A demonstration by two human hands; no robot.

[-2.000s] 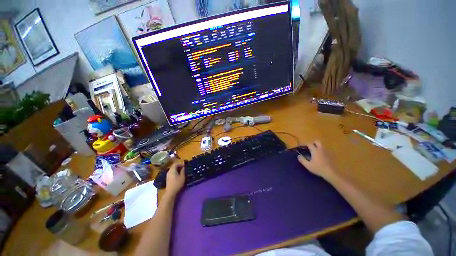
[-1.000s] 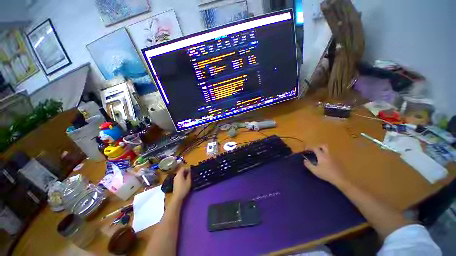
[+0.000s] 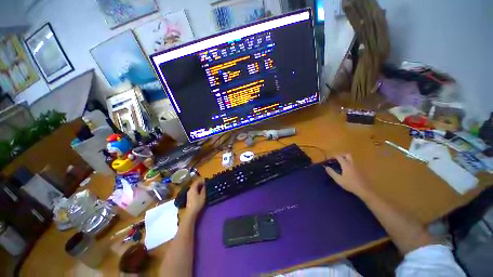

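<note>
My right hand (image 3: 347,176) rests over a small dark mouse (image 3: 333,166) at the mat's upper right, partly covering it. My left hand (image 3: 195,197) lies at the left end of the black keyboard (image 3: 254,171); its fingers are partly hidden, and I cannot tell whether they hold anything. The purple desk mat (image 3: 319,216) lies in front of me, with a dark smartphone (image 3: 251,230) flat on it. The monitor (image 3: 238,76) stands behind the keyboard and shows orange text on a dark screen.
A white paper sheet (image 3: 161,224), a dark brown cup (image 3: 134,258), glass jars and a tissue box (image 3: 133,198) lie left. A grey-white jointed stand (image 3: 280,133) is under the monitor. Driftwood (image 3: 371,51), a small dark box (image 3: 360,116) and loose papers (image 3: 451,170) are right.
The view has shifted slightly with my head. My hands stay at the keyboard's left end and the mouse. The screen looks the same.
</note>
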